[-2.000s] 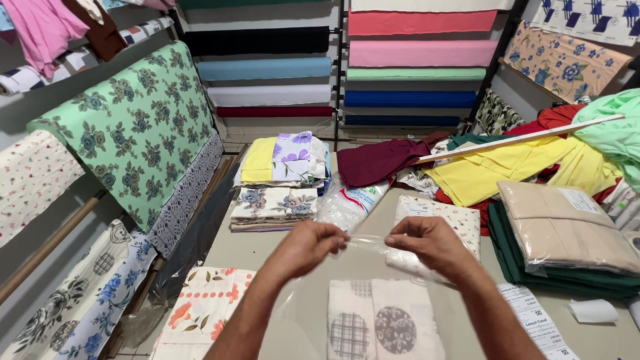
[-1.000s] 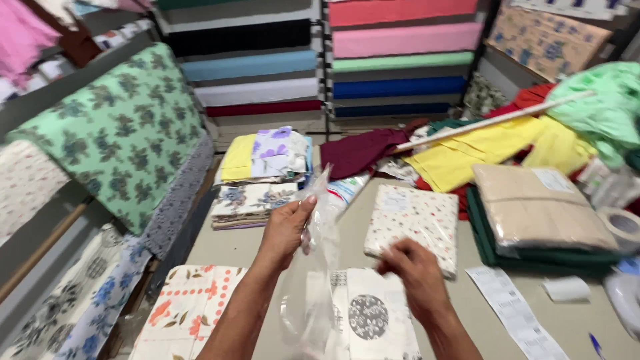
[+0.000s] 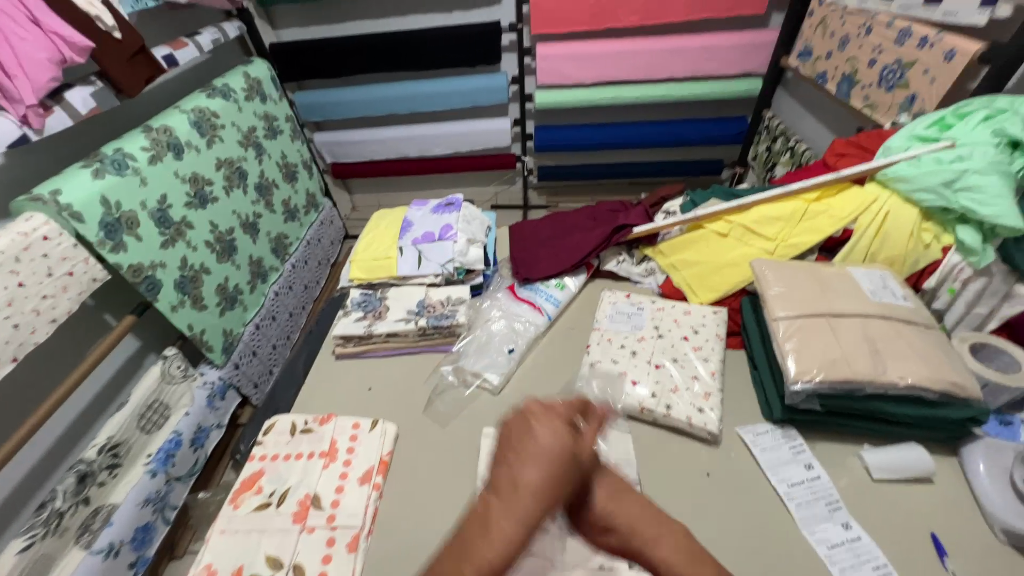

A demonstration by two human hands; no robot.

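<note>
My left hand (image 3: pixel 538 448) and my right hand (image 3: pixel 590 472) are close together at the lower middle, fingers closed on a clear plastic bag (image 3: pixel 604 390); motion blur hides the exact grip. Under them lies a folded white and grey patterned fabric (image 3: pixel 620 456), mostly covered by my hands and forearms. Just beyond, to the right, is a folded cream floral fabric in clear wrap (image 3: pixel 656 360) with a label. A folded cream fabric with orange flowers (image 3: pixel 308 496) rests at the left.
Behind my hands lies a pack of plastic bags (image 3: pixel 512 328), beside stacked folded fabrics (image 3: pixel 404 312). To the right are a wrapped beige fabric (image 3: pixel 856 336) on dark green cloth, a label strip (image 3: pixel 808 496), a tape roll (image 3: pixel 988 360) and a pen (image 3: pixel 941 552). A long stick (image 3: pixel 792 188) crosses heaped cloth.
My hands, apart one second ago, have come together over the patterned fabric. The clear bag, held up in my left hand then, is now lower and bunched at both hands.
</note>
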